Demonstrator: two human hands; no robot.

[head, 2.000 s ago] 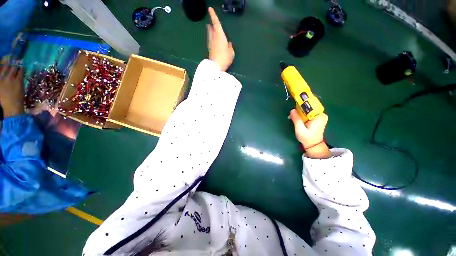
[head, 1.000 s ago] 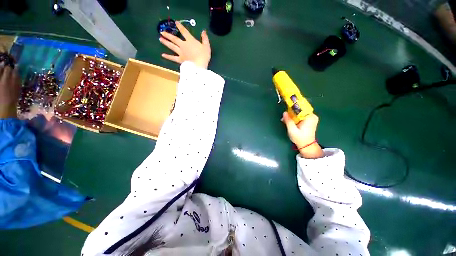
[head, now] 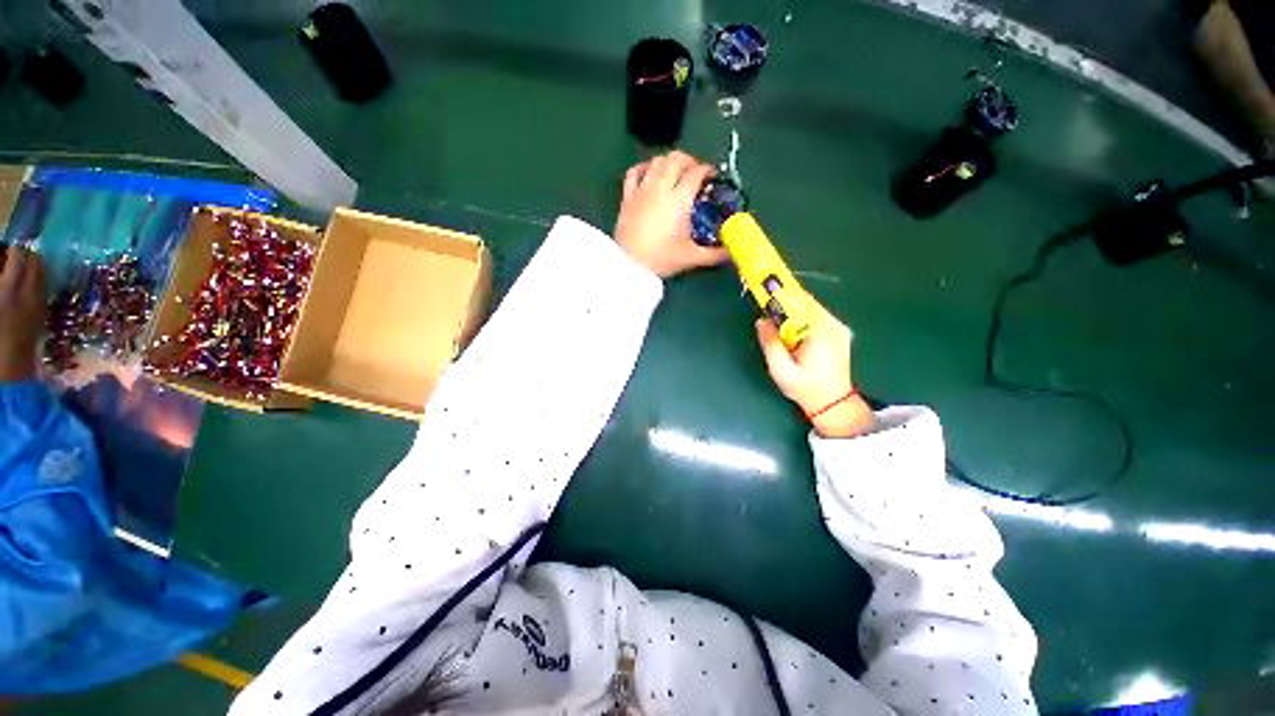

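My left hand (head: pixel 668 217) holds a small round wired unit (head: pixel 716 207) from its left side, on the green surface. A pale lead with a white end runs up from the unit. My right hand (head: pixel 814 367) grips the yellow electric screwdriver (head: pixel 762 274). Its front end is at the unit, and the dark tip is hidden or too small to tell. A black cylindrical housing (head: pixel 659 92) lies just above my left hand, and another round wired unit (head: pixel 737 51) lies to its right.
An empty cardboard tray (head: pixel 385 316) and a box of red wired parts (head: pixel 235 301) stand at left. A metal upright (head: pixel 231 105) crosses the upper left. More black housings (head: pixel 945 171) lie at upper right. A black cord (head: pixel 996 336) loops at right. A coworker's blue sleeve (head: pixel 70 518) is at left.
My left hand has taken hold of a round unit and moved right with it. The screwdriver has moved up and left to the unit. The other units and housings have shifted right.
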